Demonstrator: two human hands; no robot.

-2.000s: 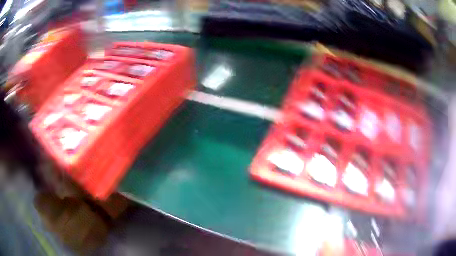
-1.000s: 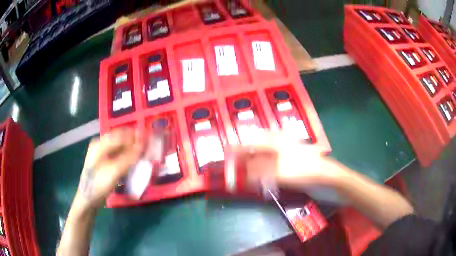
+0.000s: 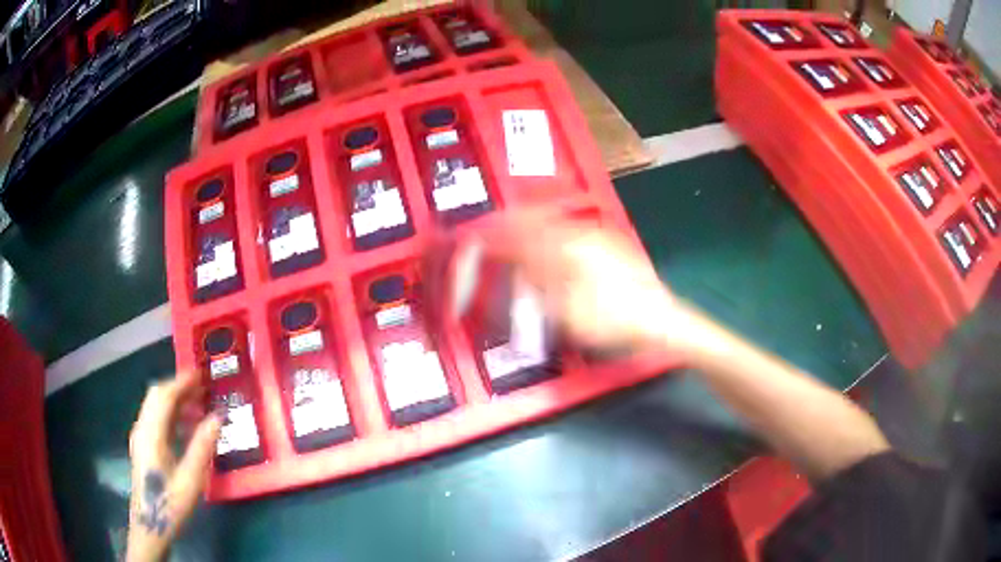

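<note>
A red foam tray [image 3: 439, 423] lies in front of me with phones [image 3: 379, 184] back side up in two rows. The far row has four phones and a white paper label [image 3: 529, 143] in its right pocket. My left hand [image 3: 170, 461] is at the tray's near left corner, fingers apart, fingertips beside the near-left phone [image 3: 228, 395]. My right hand [image 3: 604, 288] is blurred over the tray's right half and grips a red phone [image 3: 474, 288], also blurred. Beneath it a phone [image 3: 518, 357] lies partly covered; the near-right pocket is hidden.
Another loaded red tray [image 3: 351, 64] lies behind on brown cardboard [image 3: 598, 110]. Stacked loaded trays stand at right [image 3: 818, 176], and a red stack [image 3: 22, 439] is cut off at left. Black ribbed trays [image 3: 99, 93] stand far left. Red foam [image 3: 774, 499] shows below the near edge.
The far row now shows four phones and one label, where it showed two phones and three labels. My left hand has moved to the tray's left edge. The view has shifted.
</note>
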